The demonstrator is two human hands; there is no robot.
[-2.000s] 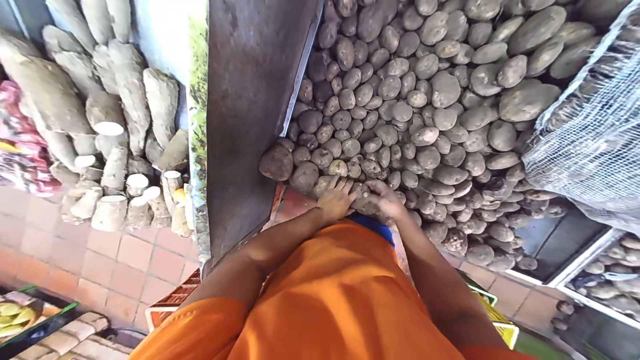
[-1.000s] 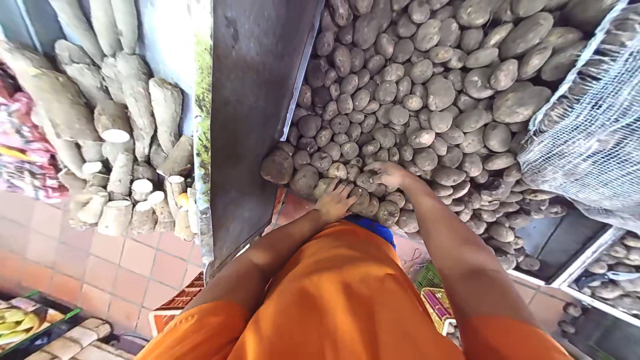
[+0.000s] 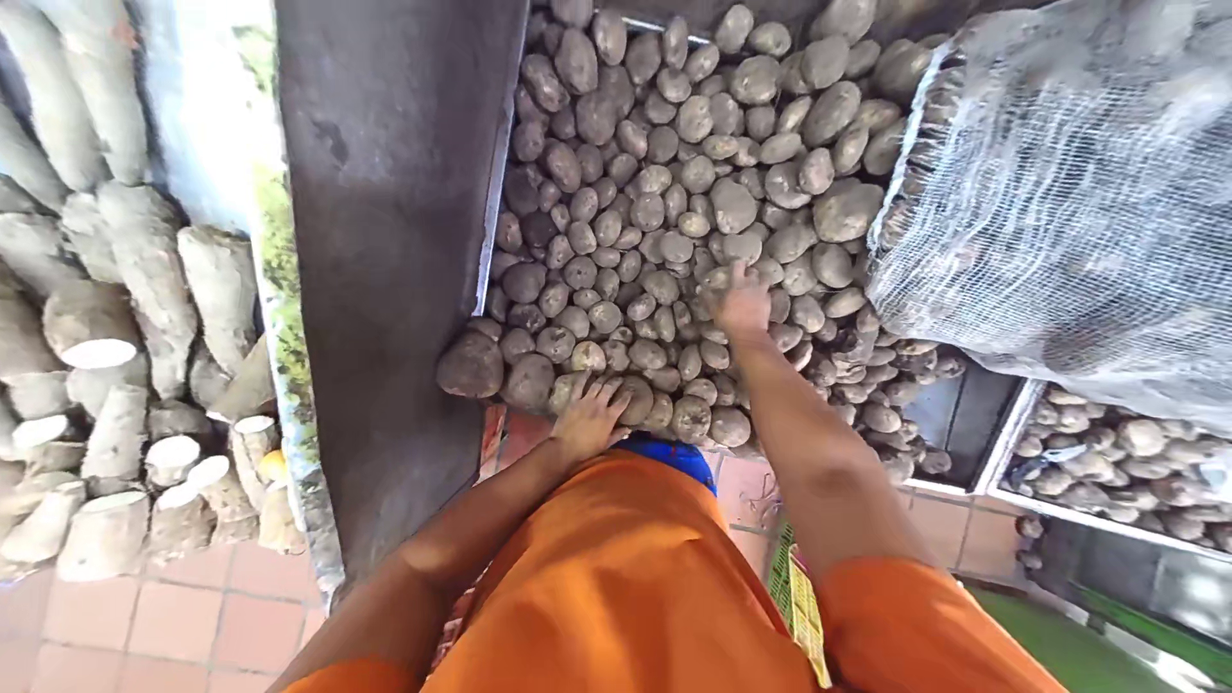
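Note:
A heap of brown potatoes [image 3: 674, 212] fills the bin in front of me. My left hand [image 3: 589, 419] rests with spread fingers on the potatoes along the near edge, close to my waist; whether it grips one cannot be told. Farther in, right of the middle, my right hand [image 3: 743, 300] reaches onto the heap, its fingers touching a potato [image 3: 741, 247]. Its grip is not clear. A large potato [image 3: 471, 365] lies at the near left corner of the heap.
A dark partition [image 3: 385, 241] borders the heap on the left, with cassava roots [image 3: 144, 279] beyond it. A full mesh sack [image 3: 1068, 212] lies at the right. Another bin of small potatoes [image 3: 1116, 462] stands lower right. Tiled floor [image 3: 173, 616] and a yellow crate [image 3: 807, 616] show below.
My right hand has moved from the near edge of the heap farther in, away from my body. My left hand has stayed on the potatoes at the near edge.

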